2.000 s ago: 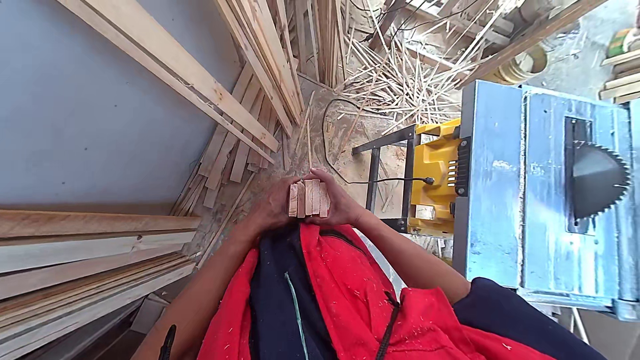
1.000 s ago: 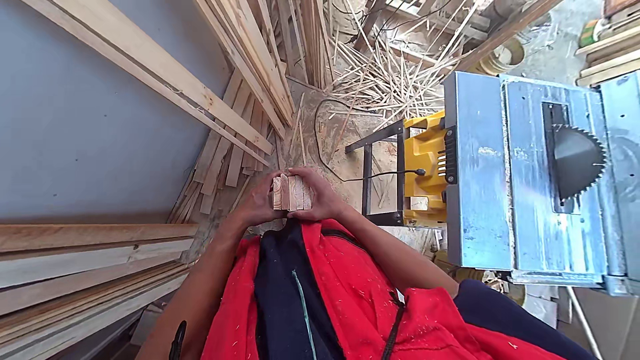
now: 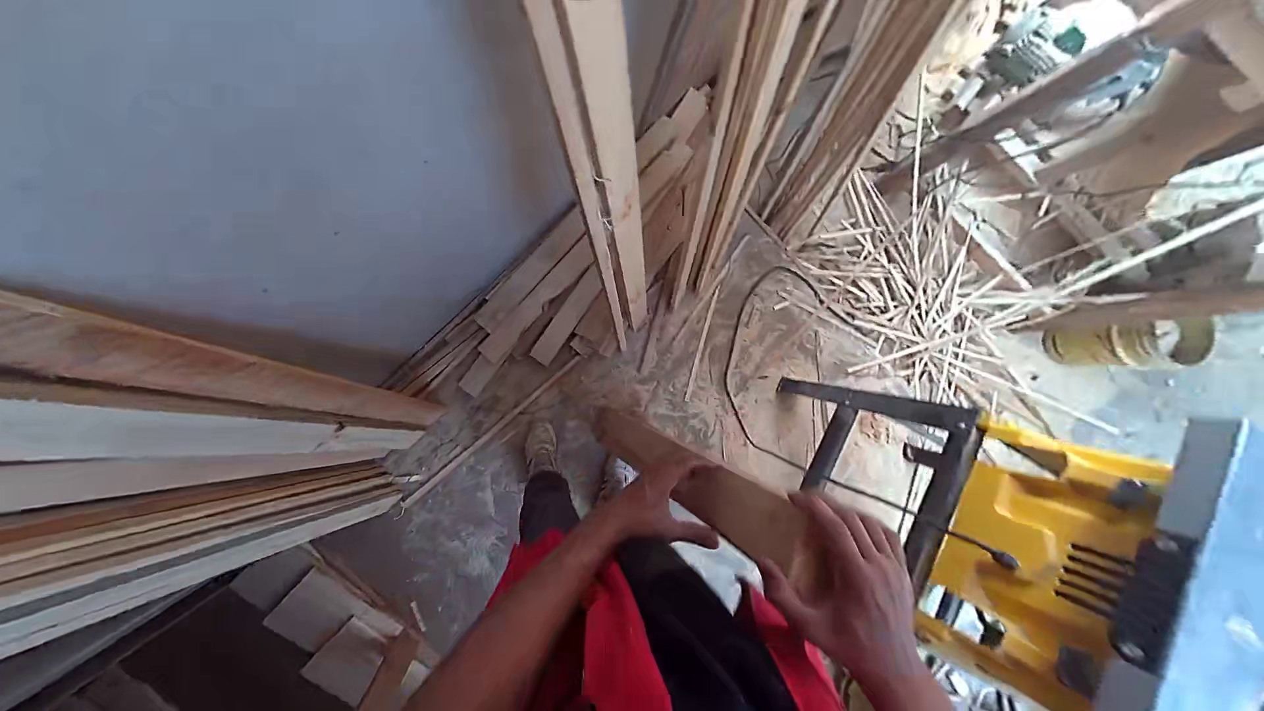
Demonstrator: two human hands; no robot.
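Note:
A wooden board [image 3: 741, 504] slants across the space in front of my legs, its far end low over the floor and its near end by my right hand. My right hand [image 3: 854, 583] is closed around that near end. My left hand [image 3: 667, 499] touches the board's side nearer its middle, thumb and fingers spread apart. Whether the board is one piece or several pressed together, I cannot tell. Both shoes stand on the dusty floor beyond the board's left side.
Right, a table saw [image 3: 1215, 592] stands on a yellow and black frame [image 3: 1007, 553] with a cable. Planks [image 3: 607, 178] lean against the grey wall; more boards [image 3: 197, 434] lie left. Offcuts [image 3: 341, 632] lie low left. Thin wood strips [image 3: 918, 286] litter the floor.
The wood was upright between both hands, its ends facing up; now it is tilted lengthwise and my hands are apart on it. The view has swung left, and the saw blade is out of sight.

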